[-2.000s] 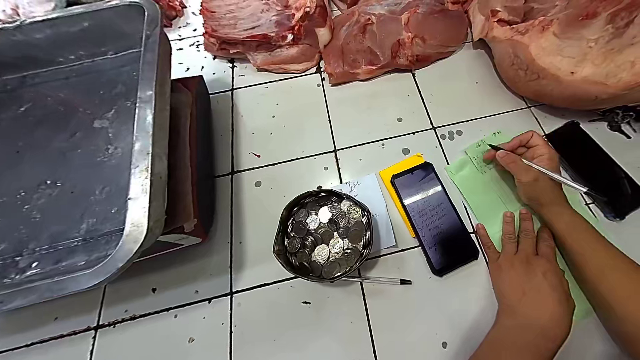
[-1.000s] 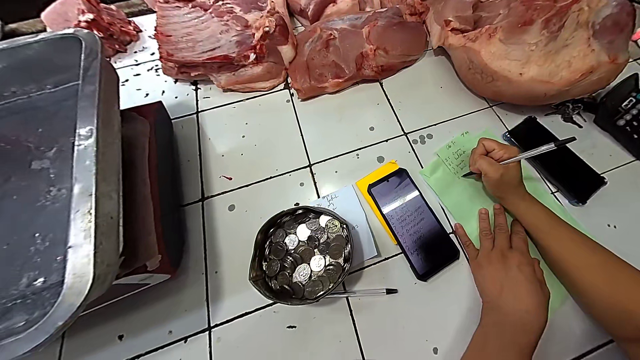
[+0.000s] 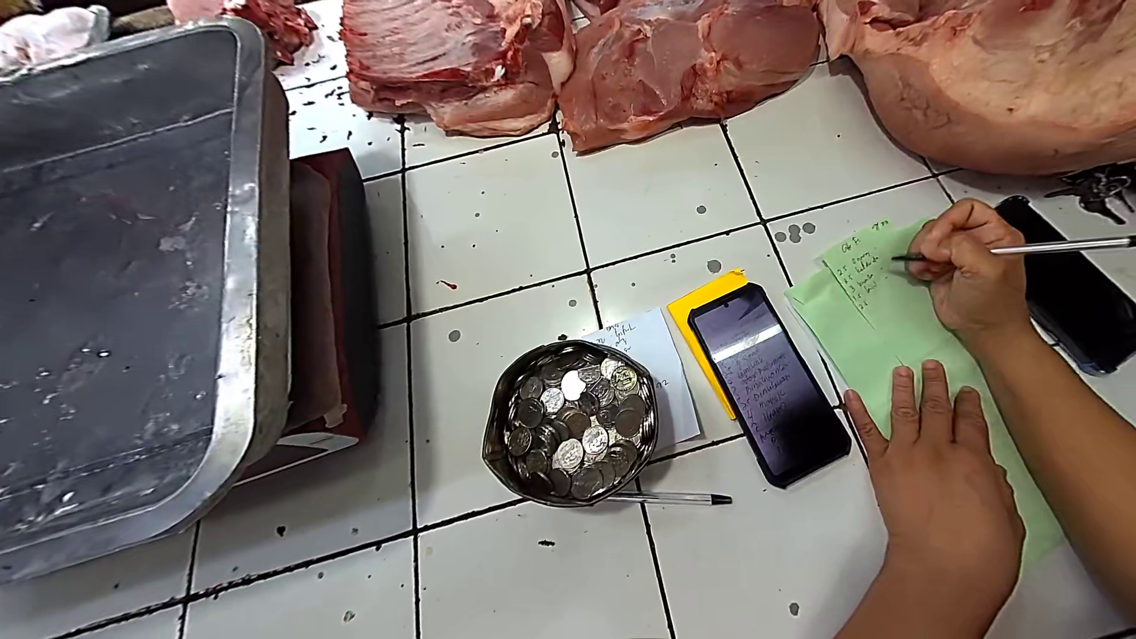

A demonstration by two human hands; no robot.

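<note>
My right hand holds a ballpoint pen, its tip over handwritten lines near the top of a green paper sheet. Flat on the lower part of that sheet lies my left hand, fingers spread and holding nothing. Just left of the paper is a smartphone with a lit screen showing handwriting, partly over a yellow paper. A second, dark phone lies behind my right hand. A metal bowl of coins stands further left, overlapping a white written note and another ballpoint pen.
A large metal tray sits raised on a red-sided scale or box at the left. Raw meat slabs and a skin-on cut line the far side of the white tiled counter. Keys lie at the far right.
My right hand and pen have shifted slightly along the written lines, and the pen now lies flatter. My left hand stays on the sheet. The view has moved somewhat.
</note>
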